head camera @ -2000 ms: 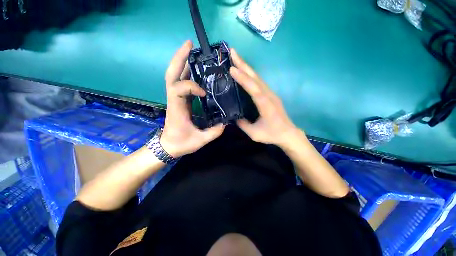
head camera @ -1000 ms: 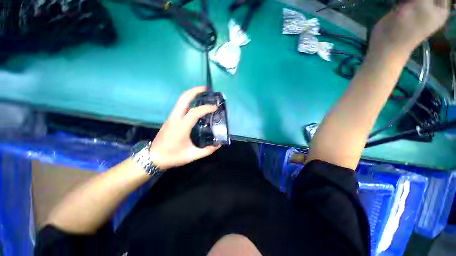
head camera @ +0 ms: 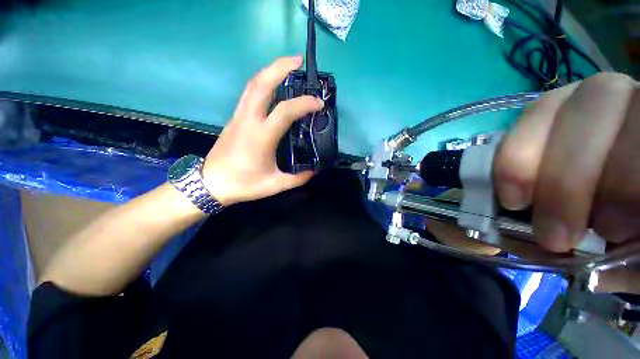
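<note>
My left hand holds a black housing by its left side and ends, at the mat's front edge. The housing's open side faces up and shows thin white and red wires. A thick black power cord leaves its far end. My right hand, large and close to the camera, is closed around an automatic screwdriver with a silver frame, black part and clear hoses. Its front end points left at the housing's lower right side; whether the tip touches cannot be told.
Silvery wrapped cord ends lie on the green mat. Coiled black cords lie at the back right. Blue crates with clear film stand below the bench edge, left and right.
My right hand was out at the upper right and now holds the screwdriver close beside the housing. My left hand has kept the housing, its wires now showing more clearly.
</note>
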